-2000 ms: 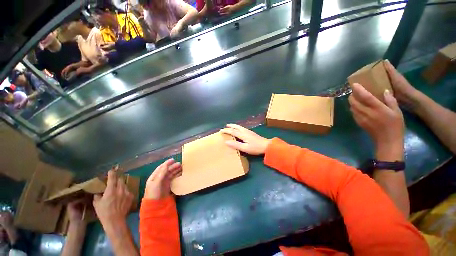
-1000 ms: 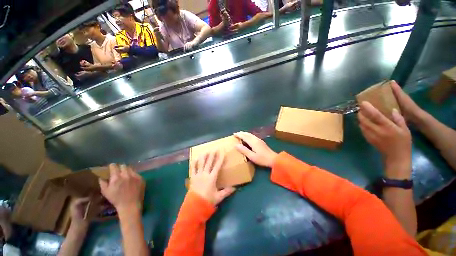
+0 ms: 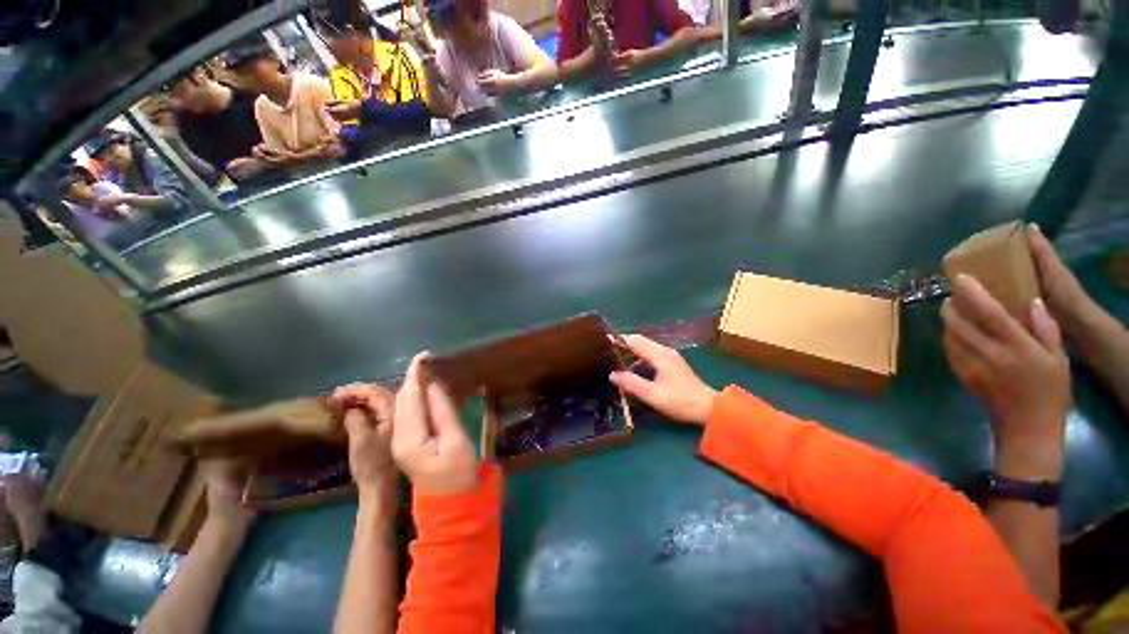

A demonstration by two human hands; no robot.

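Observation:
A brown mailer box [image 3: 563,448] stands open on the green bench ledge in front of me, with dark, tangled-looking contents [image 3: 557,419] inside. Its lid [image 3: 526,359] is raised, its shaded inner side facing me. My left hand [image 3: 430,427] holds the lid's left end, fingers upright. My right hand [image 3: 665,378] is at the lid's right end, fingertips on the box's upper right corner. Both wrists are in orange sleeves.
A closed mailer box [image 3: 811,328] lies to the right. A neighbour's hands hold a small box [image 3: 994,273] at far right. The left neighbour handles another open box [image 3: 297,493] beside a larger carton [image 3: 118,452]. The wide conveyor [image 3: 495,248] runs behind; workers sit opposite.
The lid, down one second ago, is now raised and the dark contents show. My left hand has moved from the lid's top to its left end. The left neighbour's box lid has also moved.

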